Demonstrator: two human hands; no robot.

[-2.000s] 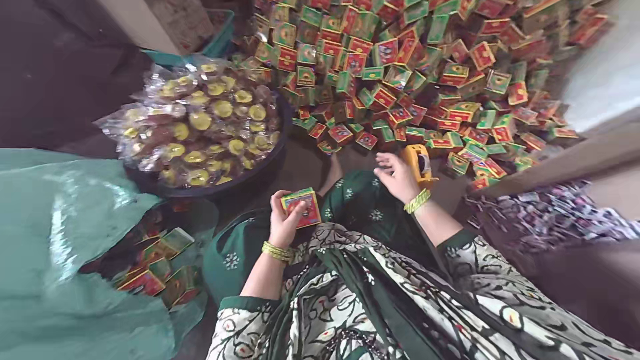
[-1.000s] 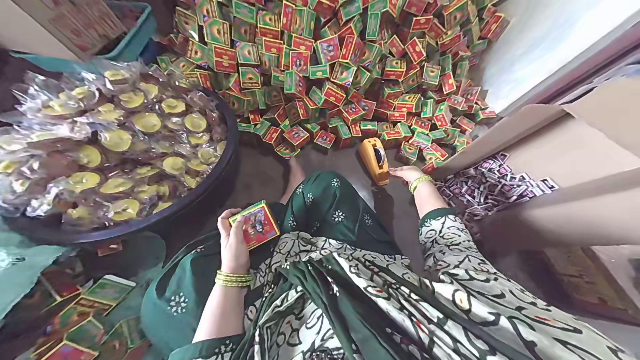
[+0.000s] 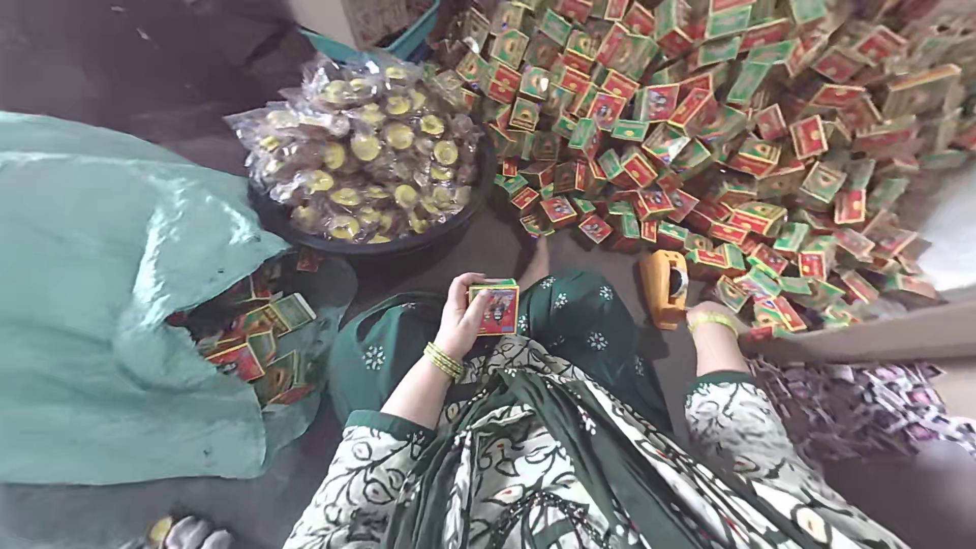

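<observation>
My left hand (image 3: 461, 316) holds a small red and green cardboard box (image 3: 498, 308) over my lap, thumb across its printed face. On the floor to the right, my right hand (image 3: 709, 314) is beside the near end of a yellow tape dispenser (image 3: 663, 290); its fingers are mostly hidden, and whether they grip anything does not show. Beyond both hands lies a large heap of similar small boxes (image 3: 637, 168). A dark round tub (image 3: 381, 248) at the left is piled with clear plastic-wrapped items with yellow round tops (image 3: 366, 146).
A pale green sack (image 3: 99, 305) lies at the left, its mouth showing more small boxes (image 3: 263, 343). At the right, a cardboard flap (image 3: 854, 335) borders a scatter of small purple and white packets (image 3: 869, 404). A teal container (image 3: 404, 42) stands behind the tub.
My right hand was raised above the floor near the dispenser two seconds ago and is now lower, at its near end. My left hand keeps hold of the box. The view has swung about.
</observation>
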